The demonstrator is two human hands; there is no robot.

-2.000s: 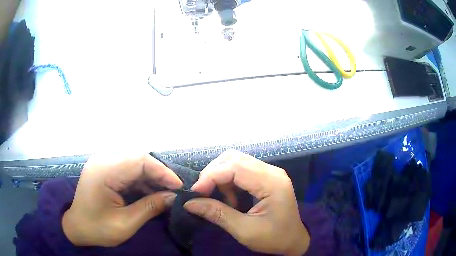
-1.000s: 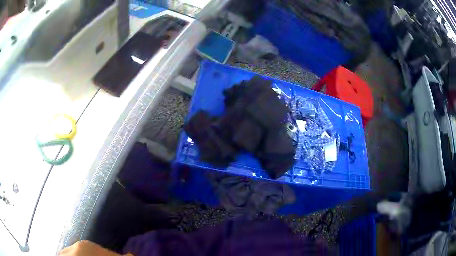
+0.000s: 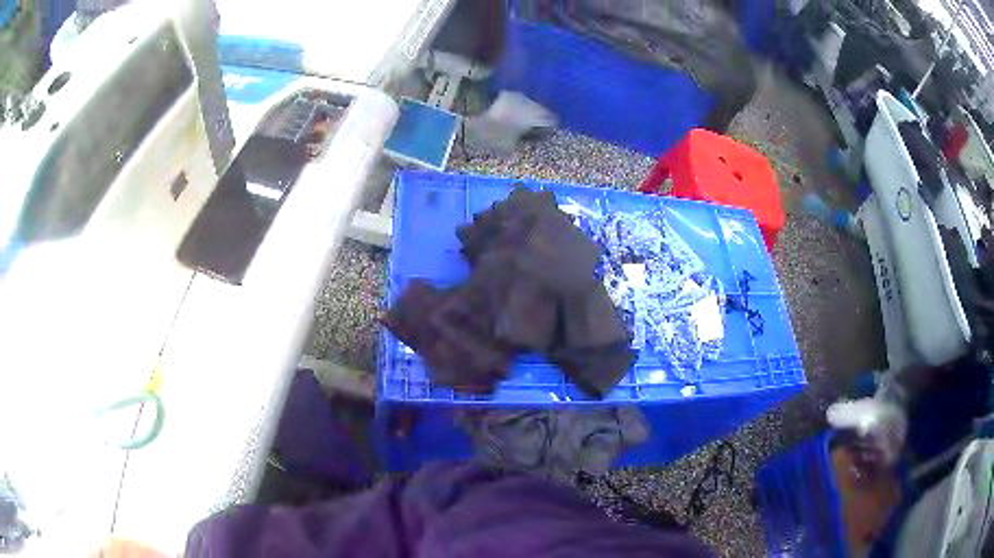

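Observation:
A loose heap of dark finished pieces (image 3: 529, 289) lies on the left and middle part of a blue crate (image 3: 436, 207). Crumpled clear plastic bags with white labels (image 3: 659, 289) lie beside the heap on the crate. A purple sleeve (image 3: 458, 518) crosses the bottom of the picture. A small bit of skin shows at the bottom left edge, cut off, and I cannot tell which hand it belongs to. Neither hand can be made out.
The white sewing table (image 3: 218, 360) runs along the left, with the scissors' handles (image 3: 142, 420) and a flat black phone-like thing (image 3: 245, 202) on it. A red stool (image 3: 725, 180) stands beyond the crate. A blue bin (image 3: 801, 496) stands at the lower right.
The view has swung right from the table to the crate. The two hands pinching dark cloth two seconds ago have left the picture. The purple sleeve now shows more at the bottom.

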